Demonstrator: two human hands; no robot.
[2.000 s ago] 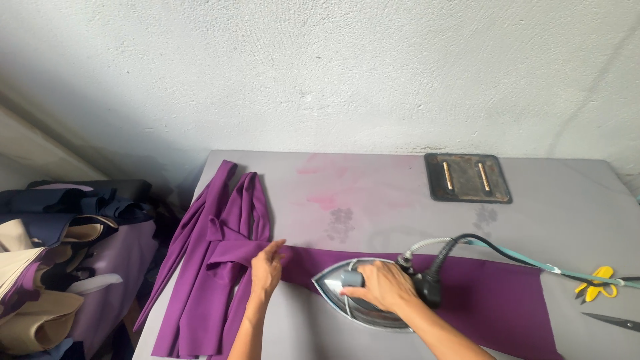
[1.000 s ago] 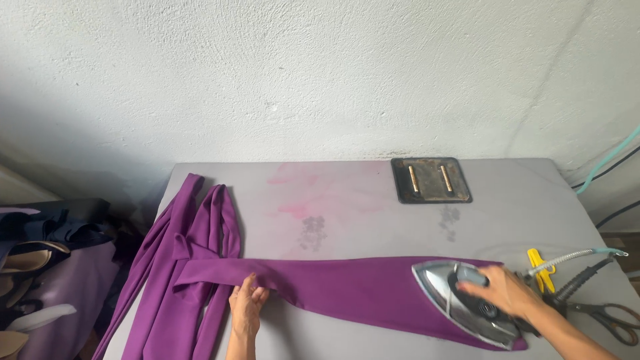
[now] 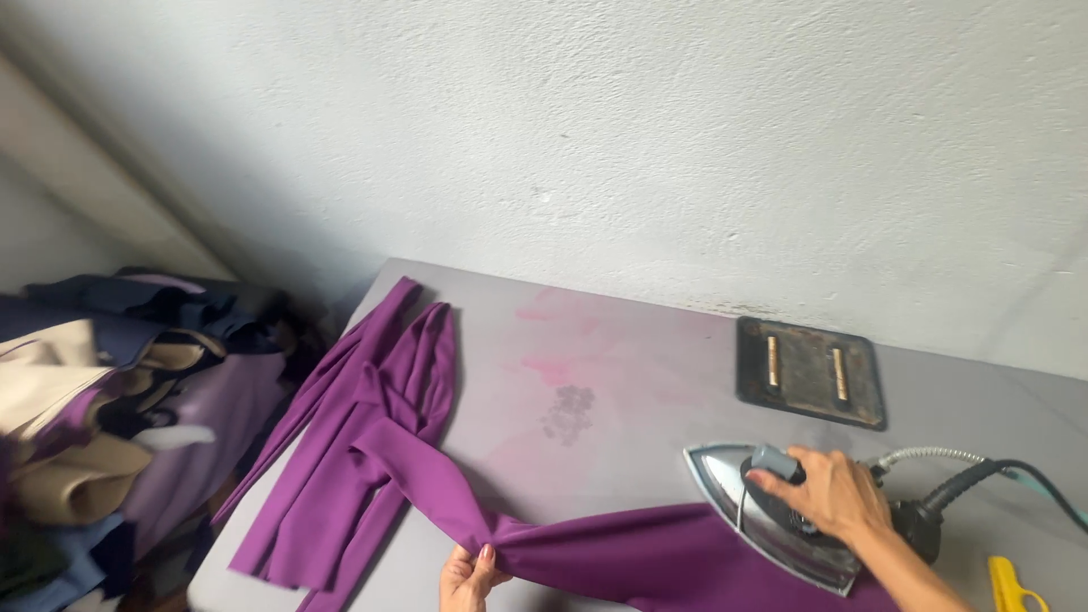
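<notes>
My left hand (image 3: 472, 574) pinches the edge of a long purple fabric piece (image 3: 629, 548) near the front of the grey padded ironing table (image 3: 646, 331). That piece is gathered at my fingers and runs right, beneath a steam iron (image 3: 778, 518). My right hand (image 3: 837, 497) is closed around the iron's handle; its tip points to the upper left. More purple fabric pieces (image 3: 340, 476) lie in folds on the table's left part, partly under the left end of the held piece. The lower edge of the fabric is out of view.
A dark metal iron rest (image 3: 807, 371) with two bars lies near the wall. Yellow-handled scissors or snips (image 3: 1011, 586) are at the lower right. The iron's hose and cord (image 3: 977, 467) trail right. A heap of mixed fabrics (image 3: 187, 408) stands left of the table.
The iron, in my right hand, went right along the purple fabric and is now back nearer its upper edge. The fabric beside my left hand, flatter one second ago, is now bunched. The view has shifted.
</notes>
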